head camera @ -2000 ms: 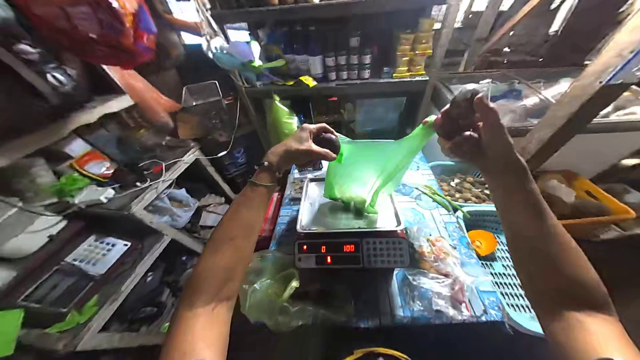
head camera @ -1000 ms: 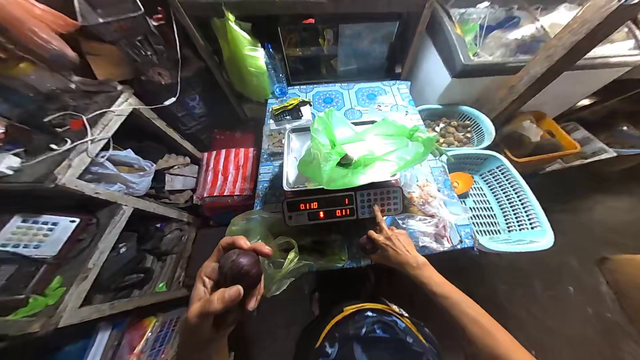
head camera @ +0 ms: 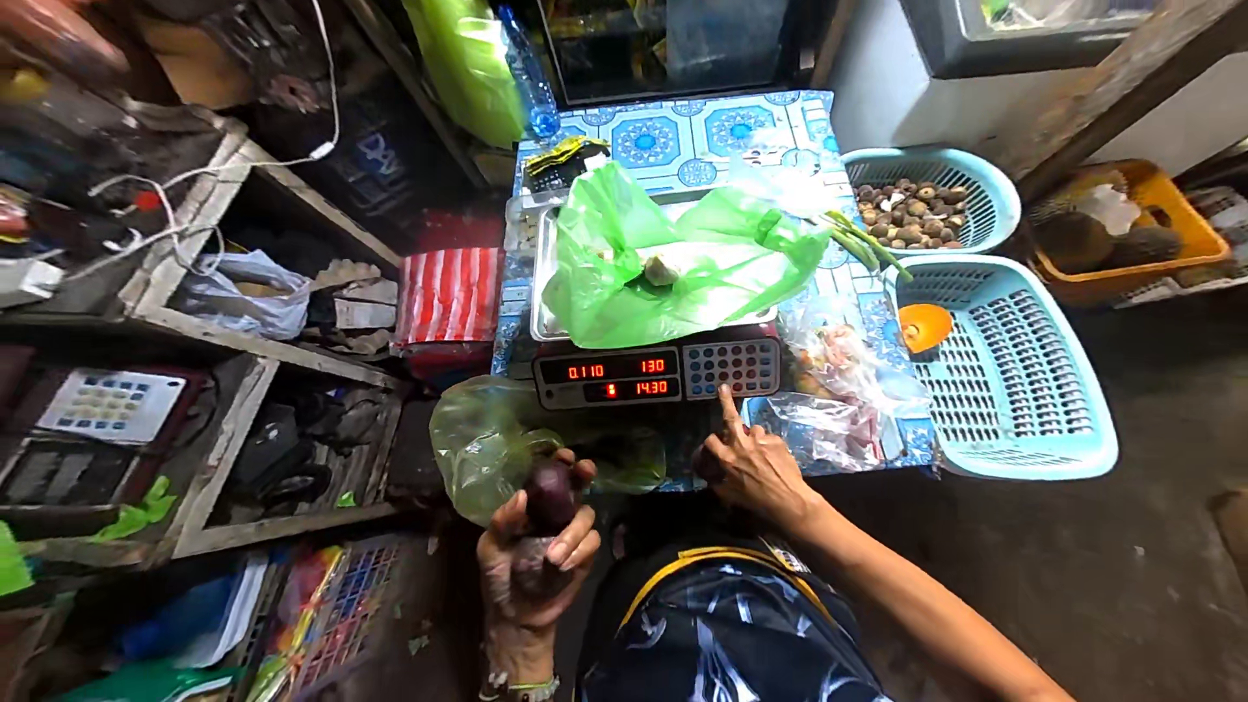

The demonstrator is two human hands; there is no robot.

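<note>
My left hand (head camera: 534, 556) is closed around dark purple onions (head camera: 552, 495), low in the view and left of my body. With its index finger extended, my right hand (head camera: 756, 458) touches the lower edge of the keypad on a digital weighing scale (head camera: 609, 378); a dark round thing, probably another onion, is partly hidden under its curled fingers. A green plastic bag (head camera: 624, 302) lies spread on the scale's metal pan, with a pale garlic-like bulb (head camera: 660, 271) visible in its opening. The scale's red display is lit and reads 0.110, 130 and 14.30.
The scale stands on a table with a blue patterned cloth (head camera: 648, 141). At right are a light-blue basket of small round brown produce (head camera: 912, 213), a light-blue basket (head camera: 1024, 390) with an orange scoop (head camera: 924, 327), and an orange crate (head camera: 1180, 234). Wooden shelves (head camera: 224, 361) stand at left.
The green bag, stretched between my hands two seconds ago, now rests on the scale. My hands have come down, the right one to the keypad. The display figures have changed. The view has tilted down.
</note>
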